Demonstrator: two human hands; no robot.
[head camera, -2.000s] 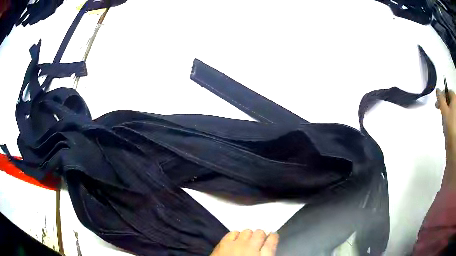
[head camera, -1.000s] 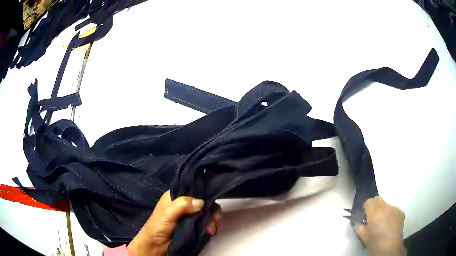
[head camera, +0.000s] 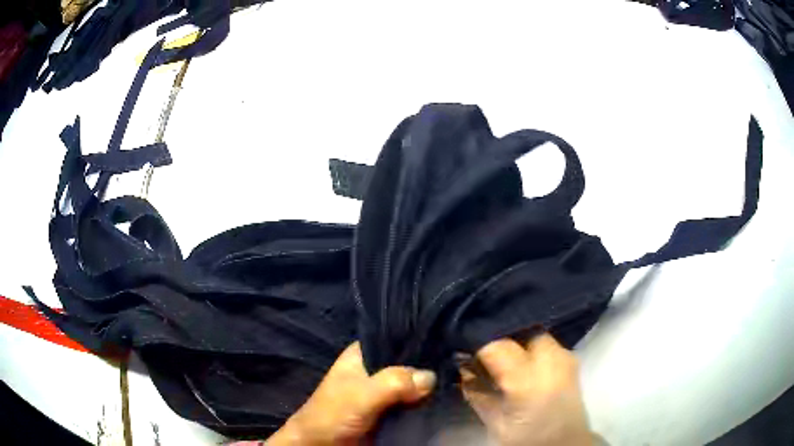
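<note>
A thick bundle of dark navy strips (head camera: 435, 218) lies across the table, its right part gathered and looped up in front of me. My left hand (head camera: 357, 396) is closed round the bundle at the bottom centre. My right hand (head camera: 527, 383) is beside it, slightly blurred, with bent fingers on the fabric. A small dark object shows at its fingertips, too unclear to name. One long strip (head camera: 709, 235) runs out from the bundle to the right. A short strip end sticks out behind the bundle.
The white table (head camera: 270, 113) has red tape (head camera: 39, 320) at the left and a brown joint line. More dark strips (head camera: 96, 43) lie along the far left edge, and others (head camera: 766, 30) at the far right. A thin strip (head camera: 131, 113) crosses near the joint.
The right part of the bundle was gathered up and folded over in my left hand. My right hand came in from the right edge to the bundle beside my left hand.
</note>
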